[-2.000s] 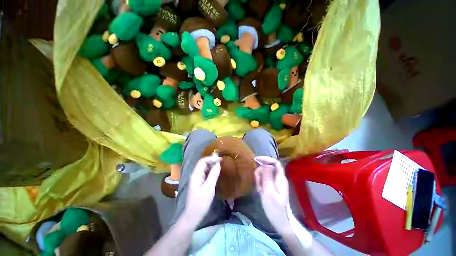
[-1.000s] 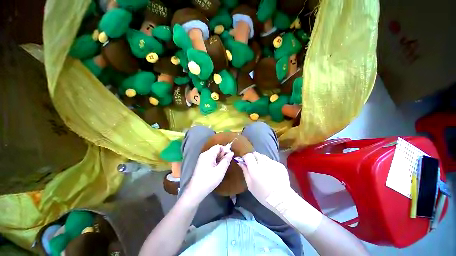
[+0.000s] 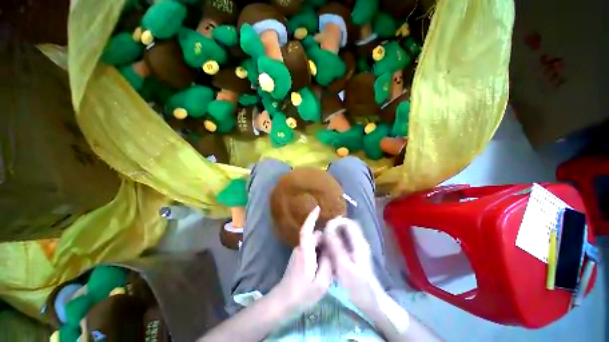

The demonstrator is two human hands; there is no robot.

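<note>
A plush toy's round brown base point(image 3: 294, 200) faces up on my lap between my thighs. My left hand point(image 3: 307, 264) is at its lower edge with the index finger pointing up over it. My right hand point(image 3: 350, 257) is close beside it, fingers bent and blurred. The fingertips come together below the base's middle, with something dark between them that I cannot make out. A small white strip point(image 3: 349, 199) lies at the base's right edge. The rest of this toy is hidden.
A yellow sack point(image 3: 461, 87) of potted-tree toys point(image 3: 274, 75) stands ahead. A red stool point(image 3: 487, 267) at right holds a paper point(image 3: 536, 217), phone point(image 3: 569, 248) and yellow stick point(image 3: 551, 260). One toy point(image 3: 233, 194) is beside my left leg; a dark-lined tub point(image 3: 183, 287) holds toys.
My hands have moved from the middle of the brown base down toward my body, baring its upper part. The white strip now shows at its right edge.
</note>
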